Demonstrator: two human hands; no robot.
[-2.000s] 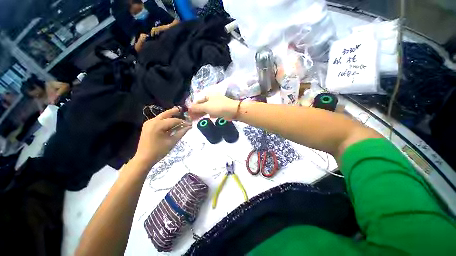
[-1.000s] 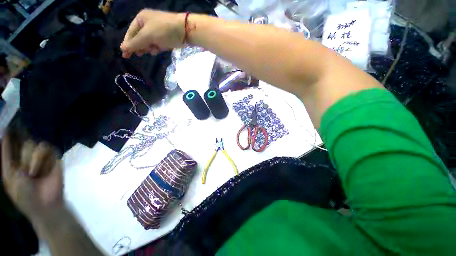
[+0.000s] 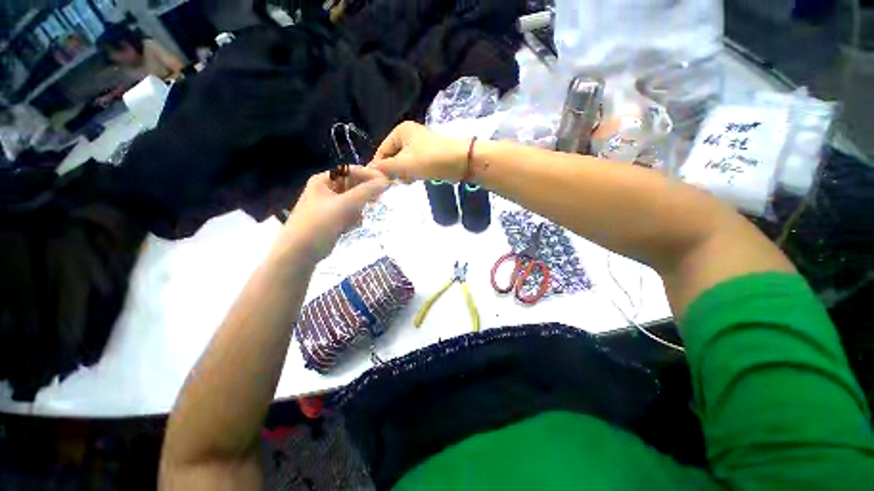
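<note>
My left hand point(image 3: 337, 203) and my right hand point(image 3: 420, 153) meet above the back of the table, fingertips pinched close together. Anything between the fingertips is too fine to make out. A dark band shows on a left finger. A thin chain loop point(image 3: 351, 134) shows just behind the hands against black cloth. Black fabric with a glittering beaded trim point(image 3: 460, 349) lies over the lap and the table's front edge, touched by neither hand.
On the white table are a striped cushion point(image 3: 353, 312), open yellow-handled pliers point(image 3: 464, 288), red-handled scissors point(image 3: 522, 277), small shiny stones point(image 3: 565, 257) and two black thread cones point(image 3: 474, 209). Black cloth point(image 3: 259, 105) is heaped behind, with labelled bags point(image 3: 733, 153) at the right.
One second ago my hands were far apart, the left low at the left and the right raised over the black cloth. Now they are together again, and the view has shifted.
</note>
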